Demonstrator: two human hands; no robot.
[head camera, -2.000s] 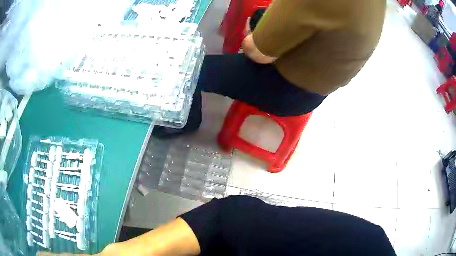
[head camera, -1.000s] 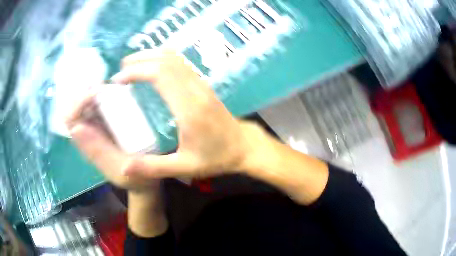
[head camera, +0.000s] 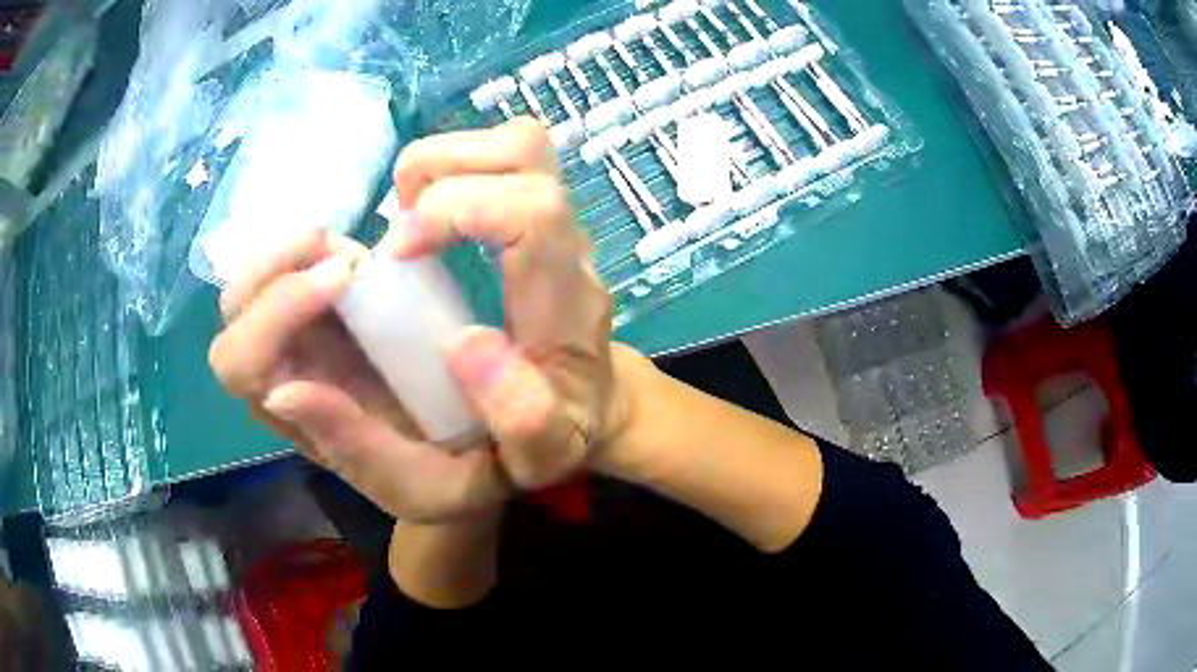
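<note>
A white cylindrical body (head camera: 410, 344) is held upright at a tilt between my two hands, its clearer end toward me. My left hand (head camera: 348, 374) grips its left side, with the fingertips at its upper end. My right hand (head camera: 525, 302) has its thumb on the body's right side and its fingertips at the upper end. What the fingertips pinch there is too small to tell. Beyond my right hand lies a clear blister tray (head camera: 820, 217) with rows of white stemmed units (head camera: 748, 197). A white flat piece (head camera: 709, 158) lies on it.
A tub heaped with white pieces (head camera: 309, 164) and crinkled clear film (head camera: 171, 145) lie behind my hands. Stacked clear trays stand at the left (head camera: 85, 381) and right (head camera: 1063, 145). Red stools (head camera: 1050, 420) and another tray (head camera: 899, 374) show below the green table (head camera: 919, 250).
The view has swung from the bench's right side to the hands and steadied. My fingers have closed in around the white body's upper end, and my right thumb now rests on its side.
</note>
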